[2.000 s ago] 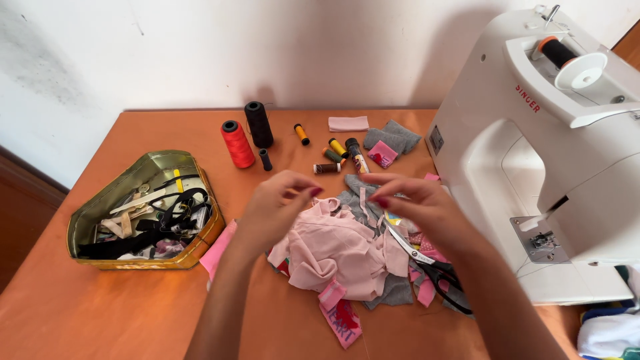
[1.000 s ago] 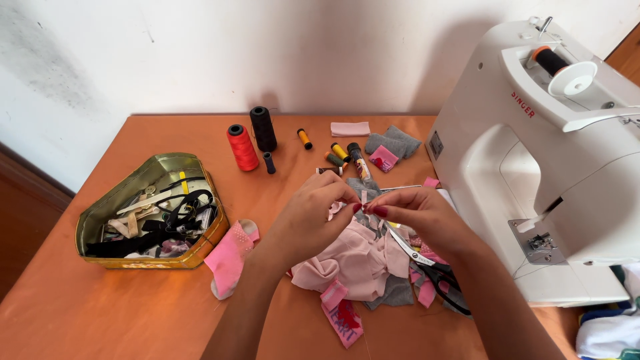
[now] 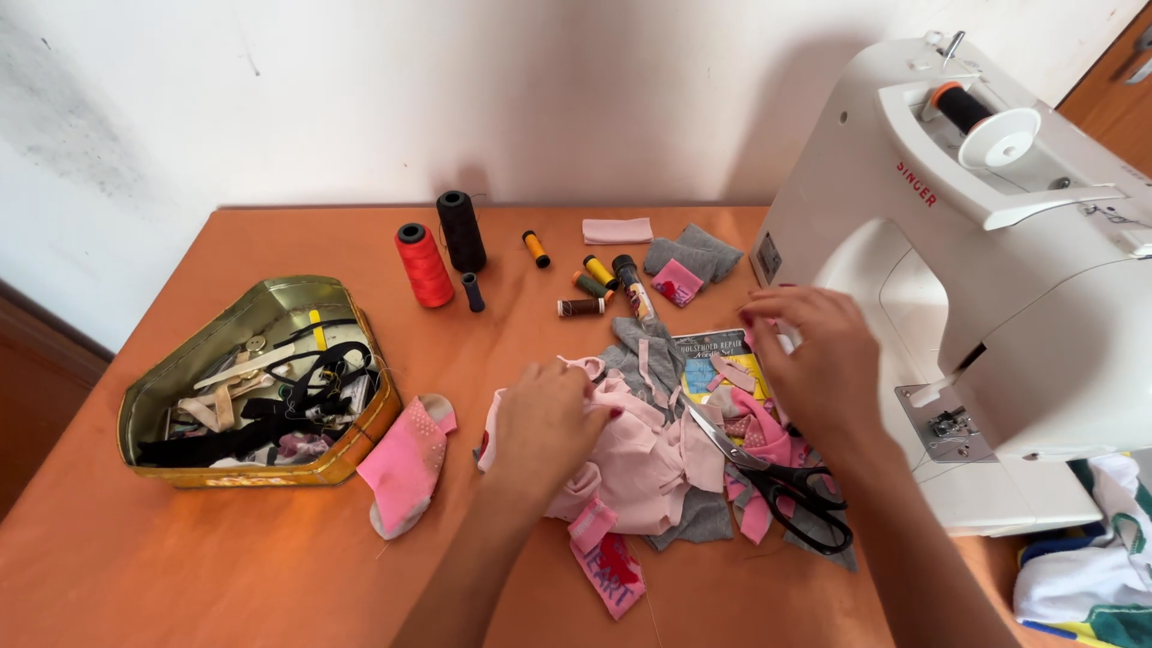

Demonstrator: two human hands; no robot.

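My left hand point(image 3: 553, 418) rests at the left upper part of a pile of pale pink fabric point(image 3: 634, 459); whether its fingers grip the cloth cannot be told. My right hand point(image 3: 810, 351) is raised over the right side of the pile, near the sewing machine, its thumb and index fingertips close together by a bit of pink; a hold is unclear. Between the hands lie black-handled scissors point(image 3: 783, 490), a needle set card point(image 3: 720, 355), grey fabric point(image 3: 652, 360) and pink patterned scraps point(image 3: 760, 432). A pink patterned piece with lettering point(image 3: 607, 567) hangs off the pile's lower edge.
A white Singer sewing machine point(image 3: 1044, 315) stands at right. At left are an open metal tin point(image 3: 369, 432) of trimmings and a pink sock point(image 3: 409, 468). Behind are red point(image 3: 423, 265) and black thread cones point(image 3: 461, 229), small spools point(image 3: 580, 308) and folded grey cloth point(image 3: 693, 252).
My hands, close together over the pile a second ago, have parted: the left moved left onto the pink fabric, the right moved right. The needle set card now shows between them.
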